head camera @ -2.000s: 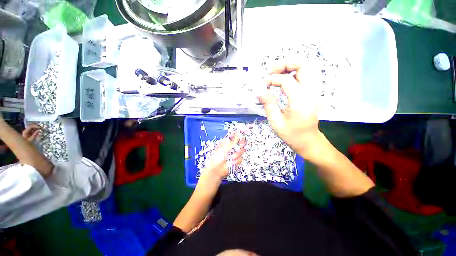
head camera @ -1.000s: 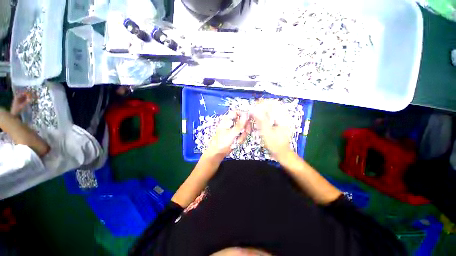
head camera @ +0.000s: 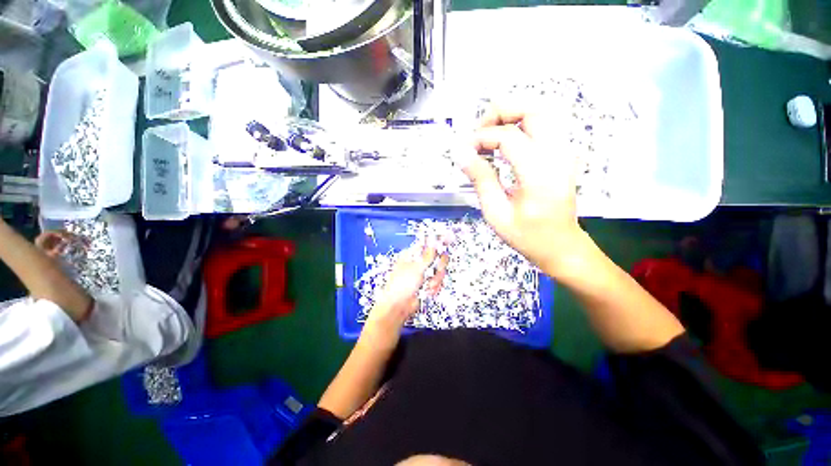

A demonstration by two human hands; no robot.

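Note:
My left hand (head camera: 406, 279) is palm up with fingers curled over the blue parts bin (head camera: 346, 312), which is heaped with small white-and-metal parts (head camera: 487, 282). Pale bits show at its palm, but glare blurs them. My right hand (head camera: 524, 187) is raised at the right end of the pale assembly fixture (head camera: 401, 157), in front of the large white tray (head camera: 697, 127). Its thumb and fingers are bent towards the fixture. Any part between its fingertips is lost in the glare.
A steel bowl (head camera: 364, 55) stands behind the fixture, with black barrels (head camera: 265, 136) to its left. Small clear boxes (head camera: 166, 173) and a long clear bin (head camera: 114, 168) are farther left. A neighbouring person's arm (head camera: 46, 273) is at far left. Red stools (head camera: 246, 287) stand below.
Since one second ago my right hand has moved from the blue bin, beside my left hand, up to the fixture. My left hand has stayed over the bin. The camera view has shifted upward.

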